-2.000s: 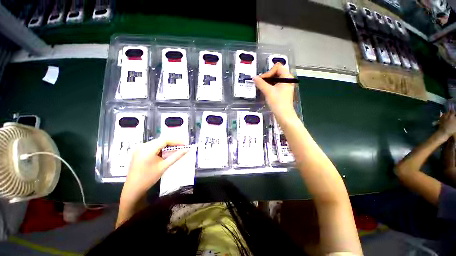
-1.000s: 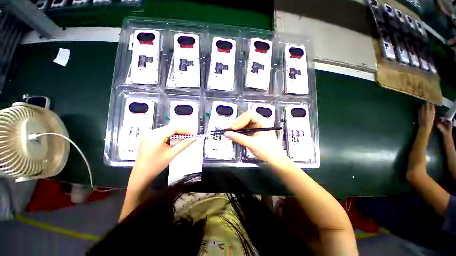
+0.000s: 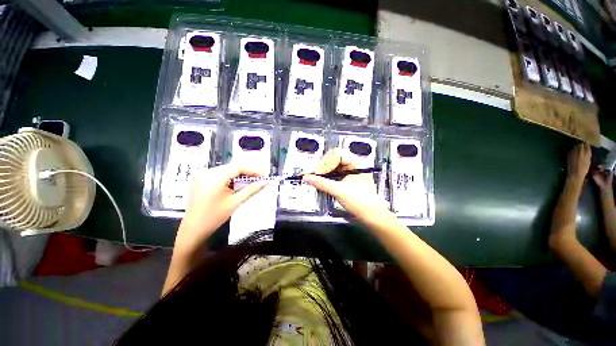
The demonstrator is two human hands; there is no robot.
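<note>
My left hand (image 3: 215,197) holds a white sticker sheet (image 3: 253,215) with a row of small dark marks along its top edge, over the tray's lower row. My right hand (image 3: 348,184) grips thin dark tweezers (image 3: 351,173), their tip at the sheet's right edge. Whether a sticker is on the tip is too small to tell. The clear blister tray (image 3: 157,162) holds two rows of white housings (image 3: 304,94) with black ovals. Upper-row housings show dark blocky markings and red by the oval. My hands partly hide lower-row housings.
A cream fan (image 3: 47,179) with a white cable stands left, a small device (image 3: 53,126) behind it. A paper scrap (image 3: 86,67) lies upper left. A tan board (image 3: 554,111) bears another tray upper right. A coworker's arms (image 3: 574,223) are at the right edge.
My right hand has moved from the upper row down and left to the sheet in my left hand. The view has shifted, so the tray appears higher and further right.
</note>
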